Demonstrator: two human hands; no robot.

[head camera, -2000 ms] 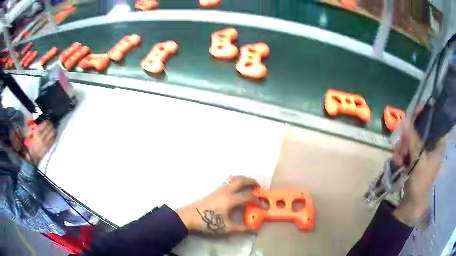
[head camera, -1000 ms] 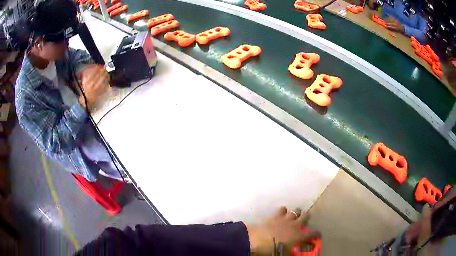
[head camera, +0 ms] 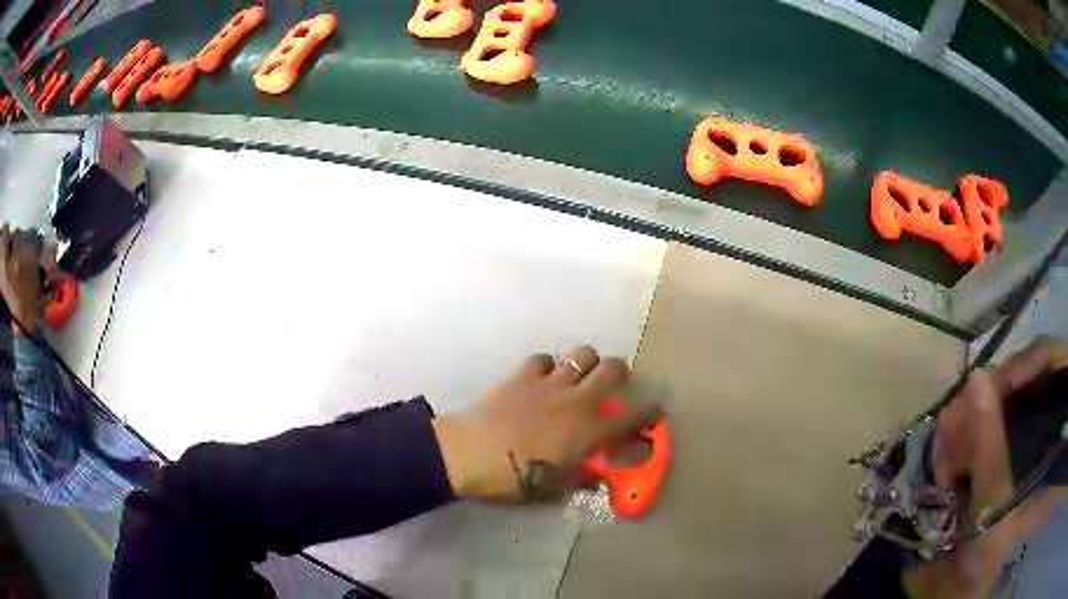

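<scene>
An orange controller-shaped housing [head camera: 642, 482] lies on the bench where the white sheet meets the brown board. My left hand [head camera: 545, 427] is over it from the left, fingers bent on its upper part and covering much of it. A ring shows on one finger. My right hand [head camera: 974, 456] is at the right edge, closed around the dark body of the electric screwdriver [head camera: 1036, 421]. The silver screwdriver head [head camera: 908, 497] points left, apart from the housing. The bit tip is too small to tell.
Beyond a grey metal rail [head camera: 469, 176], a green conveyor belt [head camera: 609, 117] carries several orange housings [head camera: 755, 162]. A black box [head camera: 100, 193] stands at far left, beside another person's hand [head camera: 21, 275] and an orange part [head camera: 59, 302].
The view has swung back to the right and down from the neighbouring worker. My right hand and the screwdriver show more fully. The housing is turned more upright than two seconds ago, under my left hand.
</scene>
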